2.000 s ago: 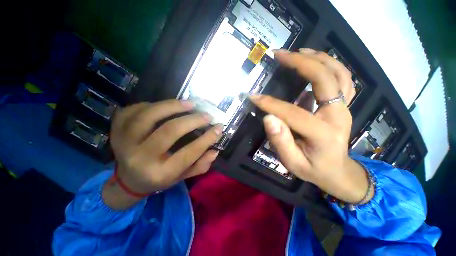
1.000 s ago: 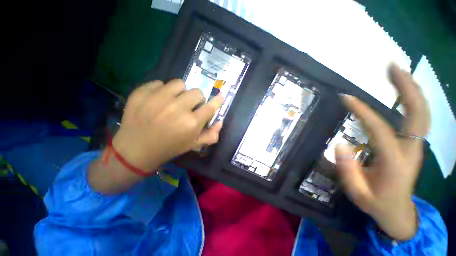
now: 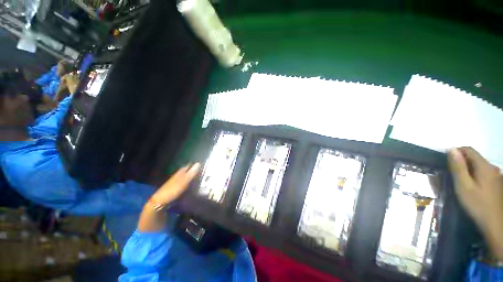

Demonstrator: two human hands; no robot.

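Observation:
The black foam tray point(image 3: 370, 209) lies in front of me with four open phone bodies in its pockets, among them the leftmost phone point(image 3: 220, 165) and the rightmost phone point(image 3: 409, 220). Their insides glare silvery white, with small orange flex ends on the two right ones. My left hand point(image 3: 171, 190), blurred, grips the tray's left end. My right hand point(image 3: 479, 190), partly cut off by the right edge, grips the tray's right end. No strip shows in either hand.
White toothed sheets point(image 3: 314, 107) and another sheet point(image 3: 452, 118) lie beyond the tray on the green surface point(image 3: 331, 44). A tall black tray stack point(image 3: 146, 93) stands at the left. A whitish tube-like thing point(image 3: 212, 33) lies beside it. A person in blue point(image 3: 41, 168) is at far left.
My hands have moved from over the phones to the tray's two ends. The view has swung left and widened, showing the whole row, the black stack and the other person.

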